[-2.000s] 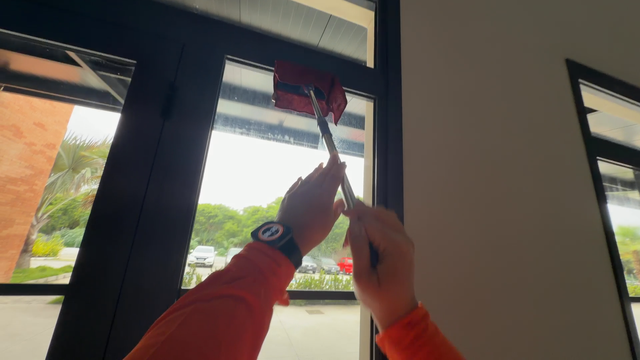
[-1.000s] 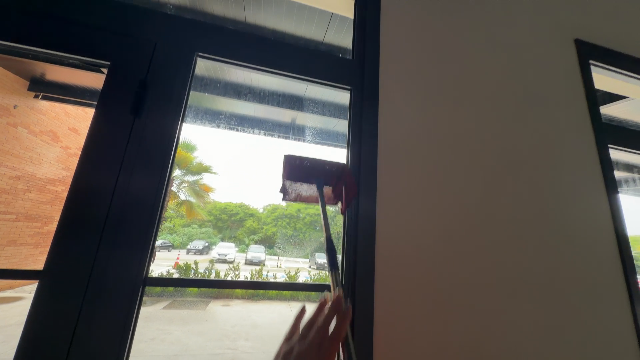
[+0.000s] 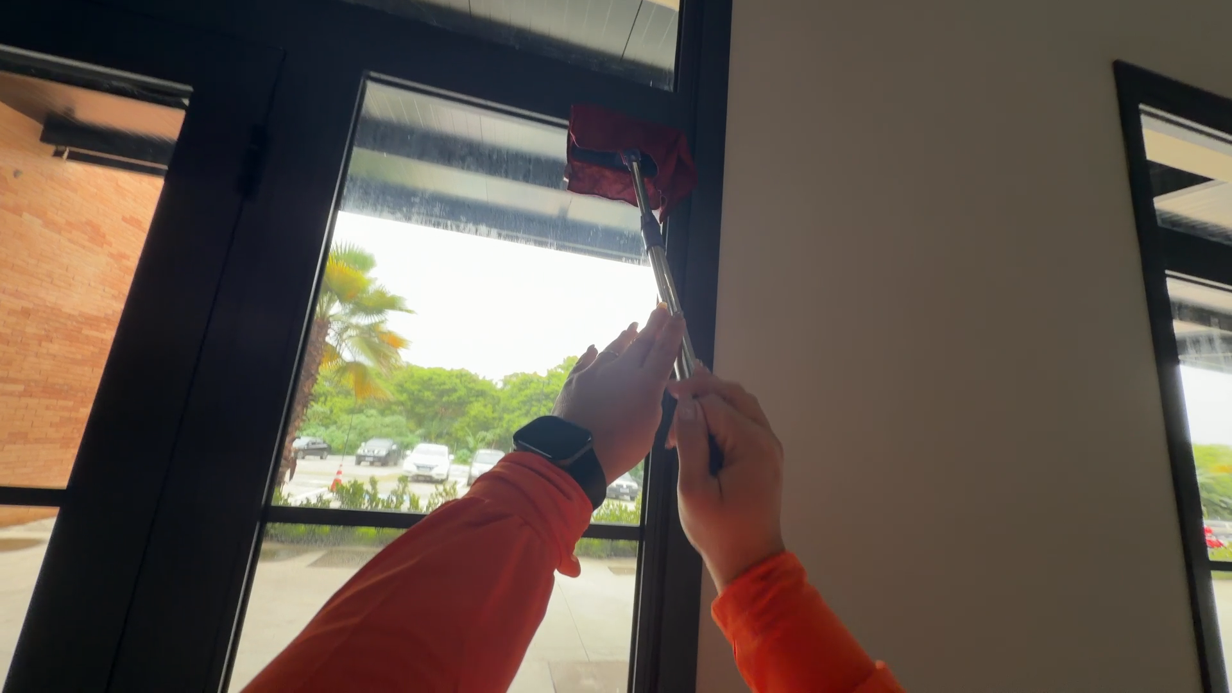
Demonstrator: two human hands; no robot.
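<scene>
A metal pole [image 3: 657, 260] rises from my hands to a flat head wrapped in a dark red cloth [image 3: 630, 159]. The cloth lies over the upper right corner of a glass pane [image 3: 500, 289] and overlaps its dark frame. My right hand [image 3: 727, 452] is closed around the dark grip at the pole's lower end. Higher up, my left hand [image 3: 621, 390], with a black watch on the wrist, has its fingers extended and its palm side against the pole; whether it grips the pole cannot be told.
A dark door or window frame [image 3: 183, 346] borders the pane on the left. To the right stands a plain wall [image 3: 924, 366] with another dark-framed window [image 3: 1160, 337] beyond it. Through the glass show parked cars [image 3: 426, 462], a palm tree [image 3: 337, 332] and shrubs.
The cloth-wrapped head has gone up from the pane's middle right, where it was one second ago, to the upper right corner. Both hands are again in view, raised along the pole.
</scene>
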